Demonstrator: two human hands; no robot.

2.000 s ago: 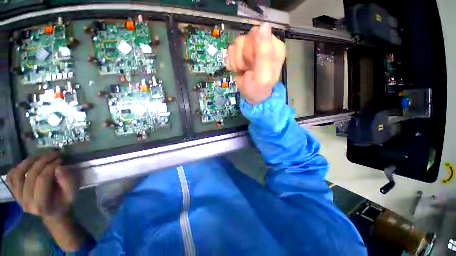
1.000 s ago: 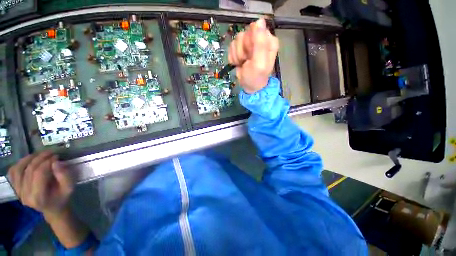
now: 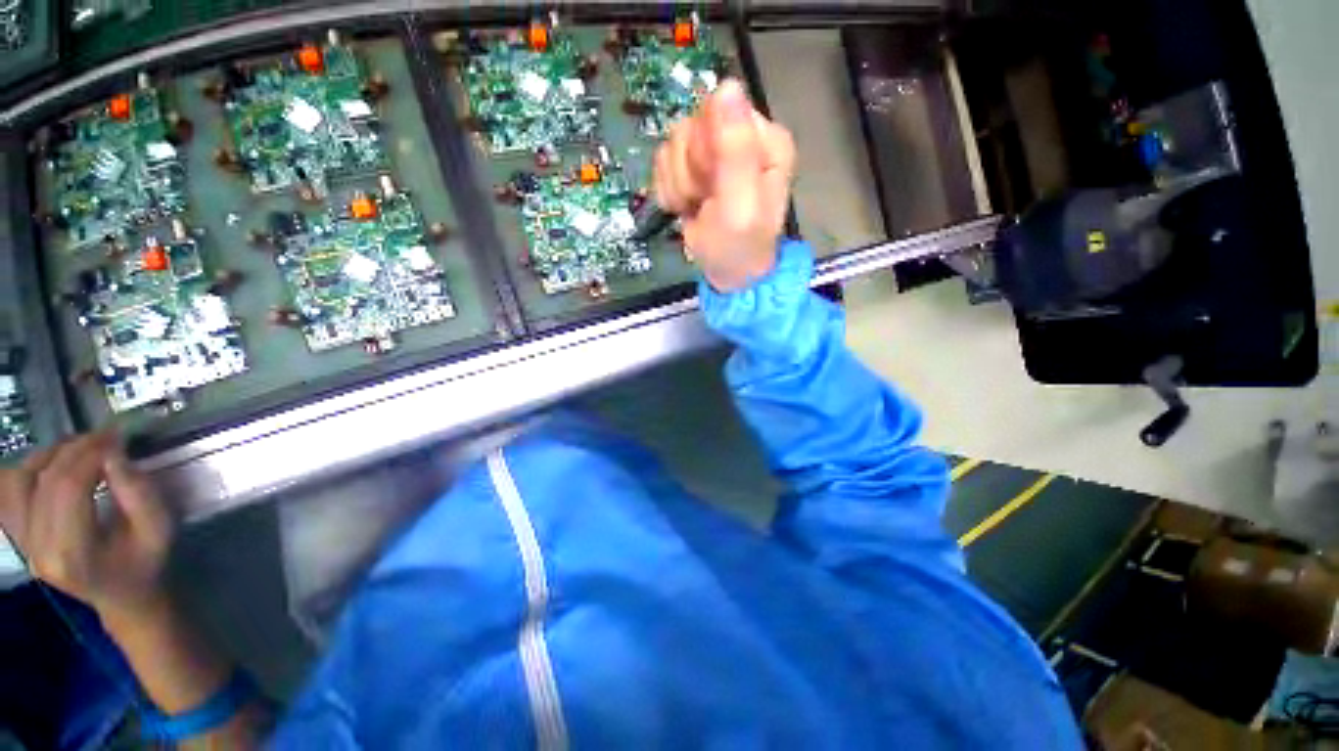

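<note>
Green circuit boards (image 3: 364,264) with small orange blocks lie in dark-framed carriers (image 3: 473,220) on the conveyor. My right hand (image 3: 728,179) is a fist above the right-hand carrier. A thin dark tool (image 3: 654,219) sticks out of its left side, close to the right edge of a lower board (image 3: 580,228); whether it touches the board I cannot tell. The fist hides part of the carrier. My left hand (image 3: 91,525), slightly blurred, rests on the silver conveyor rail (image 3: 426,411) at the lower left, fingers curled over it.
At the right, the rail leads to a dark machine opening (image 3: 1028,125) with a black block with a yellow label (image 3: 1084,247) and a hand crank (image 3: 1165,407) below. Cardboard boxes (image 3: 1256,590) stand on the green floor at the lower right. Another carrier shows at the left edge.
The view has shifted, so the boards and machine appear higher. Another upper board now shows beside the right fist. The dark tool shows at the fist's left, where it was hidden two seconds ago.
</note>
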